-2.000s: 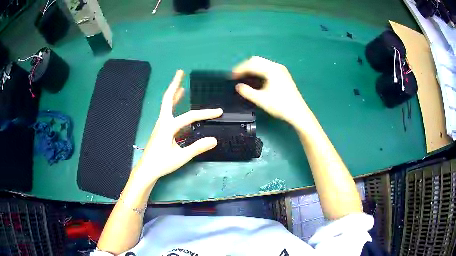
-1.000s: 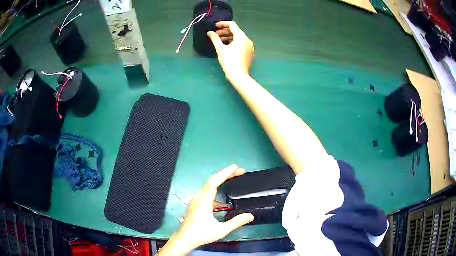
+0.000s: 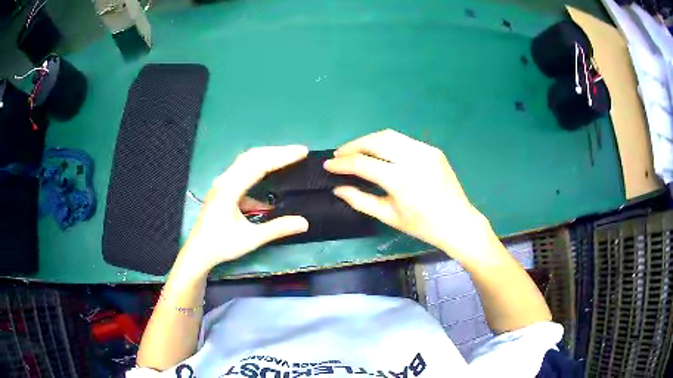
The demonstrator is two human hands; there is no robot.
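A black speaker housing wrapped in black mesh (image 3: 317, 210) lies on the green bench near its front edge. My left hand (image 3: 247, 207) is around its left end, thumb on the near side and fingers on the far side. Red lead wires show at that end, under my palm. My right hand (image 3: 398, 192) is on the right part, fingertips and thumb pressing the mesh on top. A second, flat mesh cover (image 3: 155, 166) lies on the bench left of my left hand.
Black housings with wires stand at the left (image 3: 60, 88) and at the right (image 3: 579, 102), beside a tan cardboard sheet (image 3: 616, 111). A crumpled blue netlike bundle (image 3: 68, 188) and a pale post (image 3: 122, 18) are at the left. Slatted crates (image 3: 631, 288) sit below the edge.
My right hand has come back from the black housing at the far side onto the wrapped housing. My left hand stays at its left end. The camera view has shifted.
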